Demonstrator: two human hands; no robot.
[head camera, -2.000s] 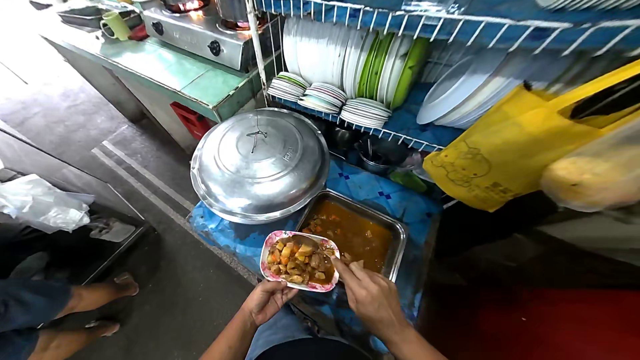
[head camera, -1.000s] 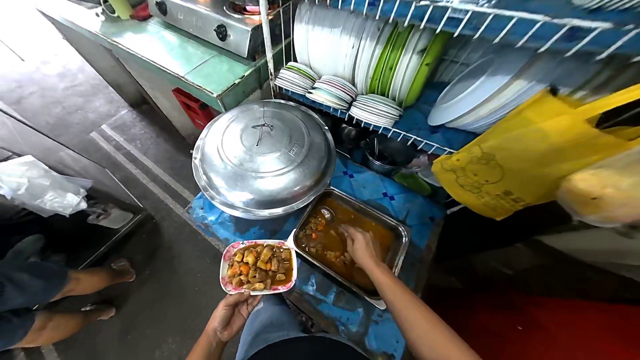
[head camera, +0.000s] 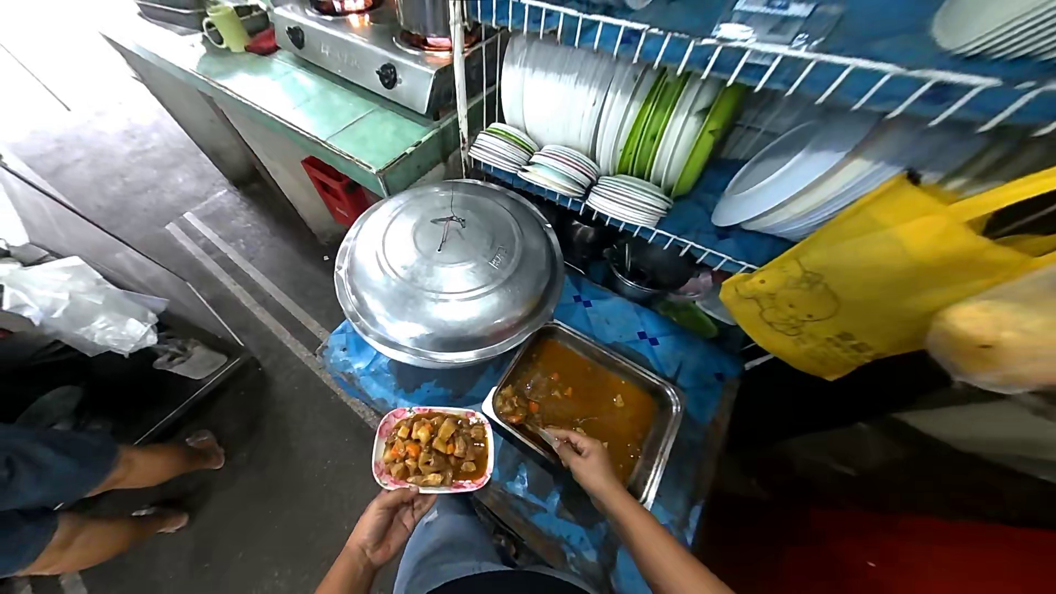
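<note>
My left hand (head camera: 394, 520) holds a square bowl with a pink-patterned rim (head camera: 378, 462) from below, filled with stew of meat, potato and carrot chunks (head camera: 436, 448). My right hand (head camera: 584, 462) grips the handle of a serving spoon (head camera: 542, 435) whose head lies among chunks at the left corner of a rectangular steel tray (head camera: 670, 429). Orange-brown sauce (head camera: 598, 400) fills much of the tray, and the bowl is just left of it. Behind them rests a large round aluminium lid (head camera: 450, 272). What the lid covers is hidden.
Plates (head camera: 557, 95) fill a wire rack above the blue-covered table (head camera: 528, 487). A yellow bag (head camera: 874, 280) hangs at right. A lit gas stove (head camera: 363, 58) stands on the tiled counter (head camera: 330, 124). Another person's legs (head camera: 124, 478) are at lower left.
Two seconds ago the bowl was partly over the tray's left side; it is now beside it. My right hand has moved from the tray's middle toward its near left side since one second ago.
</note>
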